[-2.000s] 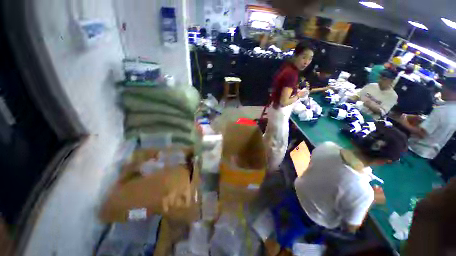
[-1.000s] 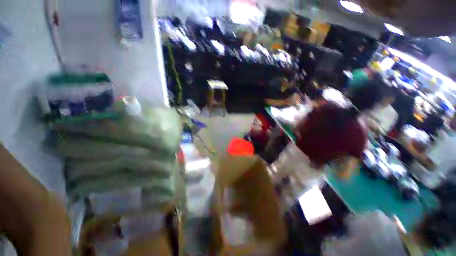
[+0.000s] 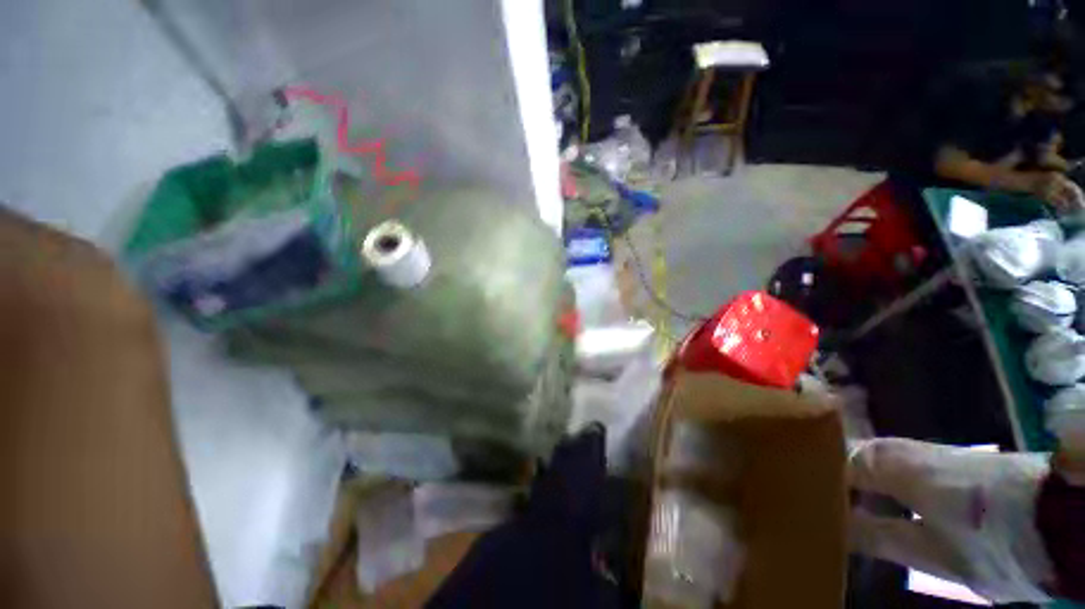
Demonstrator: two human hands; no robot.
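Observation:
Neither hand can be made out. A large blurred brown shape (image 3: pixel 83 428) fills the left edge, very close to the camera; I cannot tell whether it is an arm. A deep open cardboard carton (image 3: pixel 791 488) stands at the lower centre right. Clear-whitish plastic or bubble material (image 3: pixel 696 541) shows inside its left part. Its bottom is cut off by the frame. A dark, blurred shape (image 3: pixel 541 541) lies left of the carton; I cannot tell what it is.
A red stool (image 3: pixel 761 339) stands just behind the carton. Stacked grey-green sacks (image 3: pixel 458 309) hold a green basket (image 3: pixel 250 238) and a white roll (image 3: pixel 397 253). A person's light trousers (image 3: pixel 940 494) are right of the carton. White cameras (image 3: pixel 1047 306) lie on the green table (image 3: pixel 1005 339).
The view has turned downward and moved closer to the sacks, stool and carton. The person in dark red has shifted to the lower right edge. The brown shape still covers the left edge.

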